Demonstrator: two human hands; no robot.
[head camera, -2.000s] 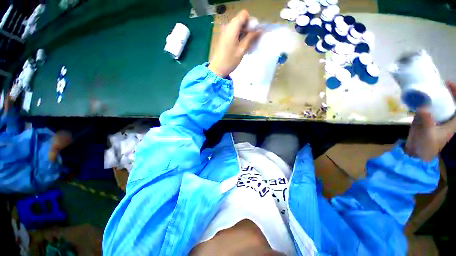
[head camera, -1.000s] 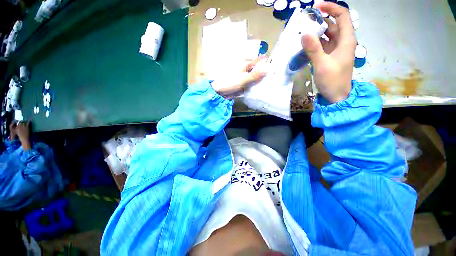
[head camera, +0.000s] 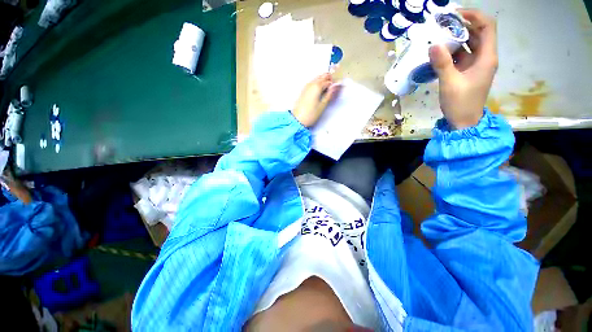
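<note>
My right hand (head camera: 466, 71) grips a white cylinder (head camera: 415, 57) by its shiny round end, tilted over the boards. A dark disc shows at the cylinder's side, under my fingers. My left hand (head camera: 317, 98) holds a white sheet (head camera: 347, 118) by its upper left part; the sheet hangs a little past the bench's front edge. More white sheets (head camera: 280, 58) lie on the tan cardboard (head camera: 245, 84) beyond my left hand. A loose pile of white and dark blue discs (head camera: 397, 18) lies behind the cylinder, cut off by the frame's top.
Another white cylinder (head camera: 189, 48) lies on the green bench (head camera: 143, 84). A pale stained board (head camera: 532, 71) is at the right. Small discs (head camera: 56, 126) lie at the left. Open cartons (head camera: 552, 188) sit below the bench edge. Another person's blue sleeve (head camera: 32, 227) is at far left.
My right hand came in from the far right with the cylinder, met the left-hand sheet, then moved slightly right. The cylinder and the sheet in my left hand are now apart.
</note>
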